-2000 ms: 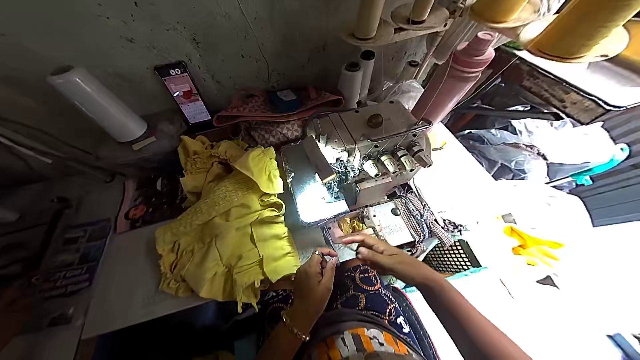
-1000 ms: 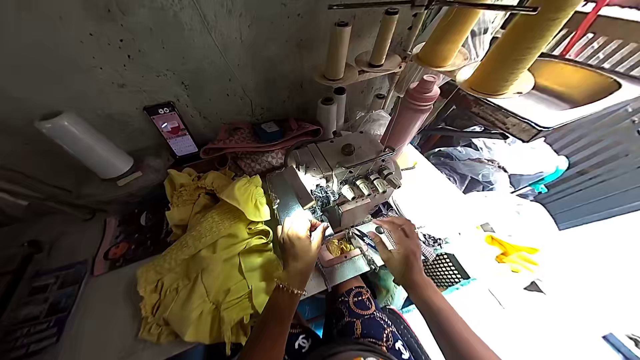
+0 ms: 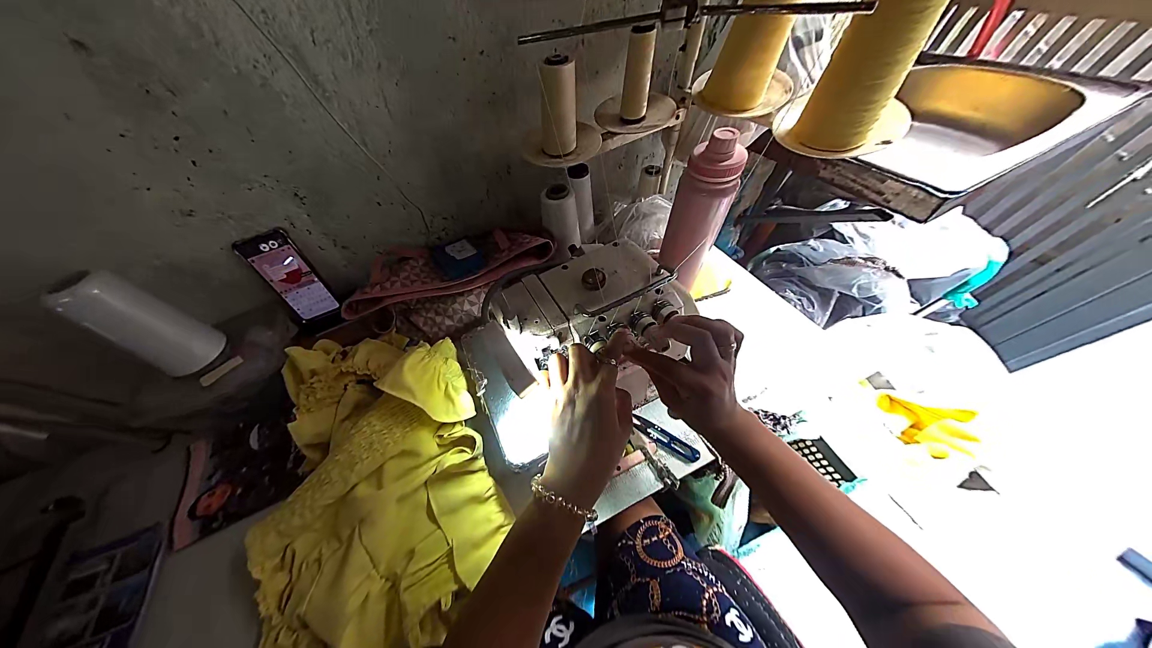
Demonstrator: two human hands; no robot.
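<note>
An overlock sewing machine (image 3: 589, 283) stands on the table, its lamp lit at the left of the needle area. My left hand (image 3: 589, 418) is raised at the machine's front, fingertips by the tension dials. My right hand (image 3: 697, 369) meets it from the right, thumb and forefinger pinched together near the dials. Whether either hand holds a thread is too small to tell. Blue thread snips (image 3: 666, 438) lie on the machine bed just below my hands. To the left, a yellow ruffled garment (image 3: 387, 504) lies bunched on the table. Yellow thread cones (image 3: 742, 63) sit on the stand above.
Behind the machine stands a pink bottle (image 3: 704, 211). A phone (image 3: 288, 279) leans on the wall near a white roll (image 3: 135, 322). Yellow fabric scraps (image 3: 927, 423) and a black perforated basket (image 3: 821, 461) are at right. A metal sink (image 3: 981, 117) is at upper right.
Both hands have risen from low in front of the machine to its tension dials and come close together. The snips now show on the machine bed. The view has shifted.
</note>
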